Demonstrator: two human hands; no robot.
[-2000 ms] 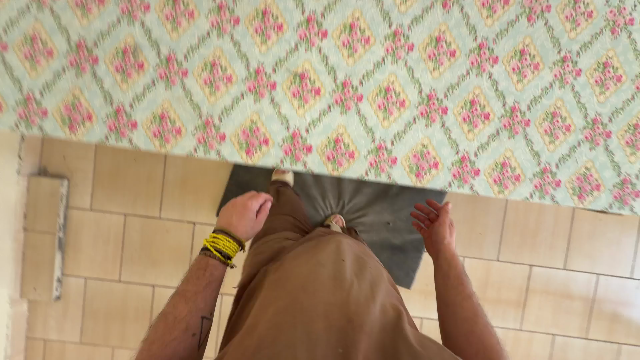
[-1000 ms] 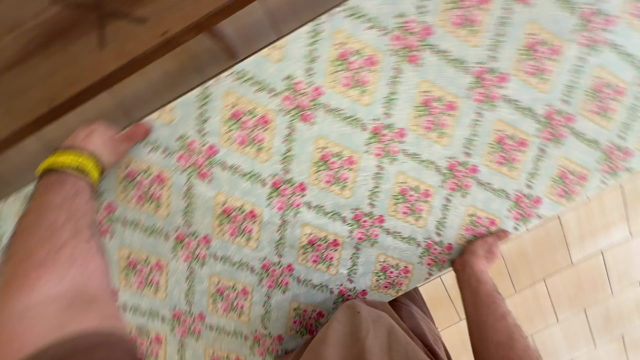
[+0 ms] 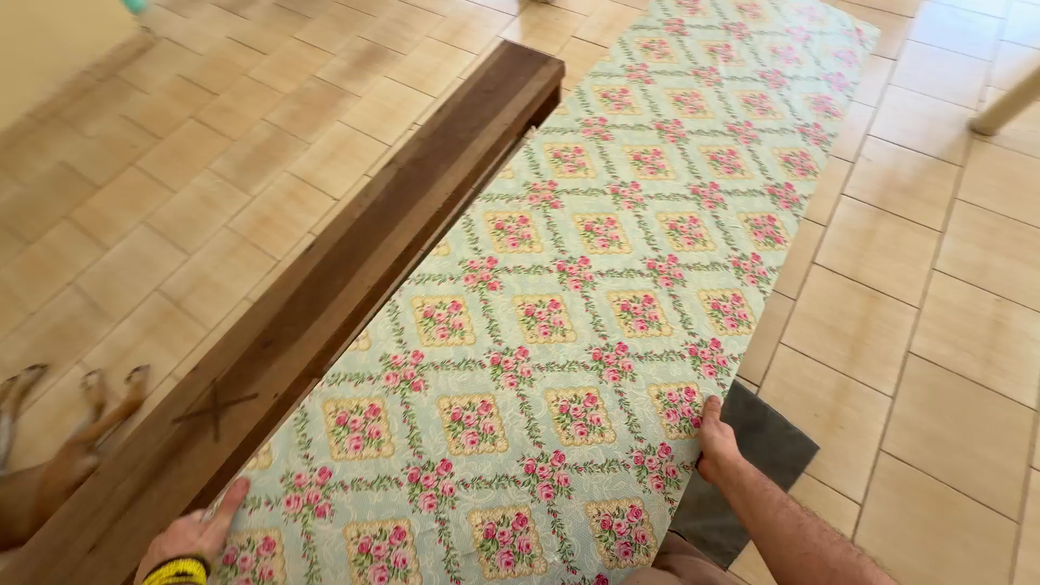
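A long panel covered in pale green floral material [image 3: 561,325] runs from the bottom of the view to the upper right. My left hand [image 3: 191,532], with yellow and dark bands at the wrist, grips its left edge at the lower left, thumb on top and fingers hidden. On the opposite edge, my right hand [image 3: 717,439] holds on with the thumb on top; its other fingers are mostly hidden. A dark brown wooden beam or frame [image 3: 382,219] lies along the panel's left side, marked with a dark cross.
Beige floor tiles [image 3: 877,268] surround the panel. A dark grey mat or slab [image 3: 756,463] lies partly under my right arm. An animal's brown legs and paws [image 3: 97,422] are at the lower left. A pale round leg [image 3: 1007,110] stands at the upper right.
Two seconds ago both my hands were free beside the panel; one second ago they were on its edges, where they remain. The view has turned, now showing the wooden beam's length.
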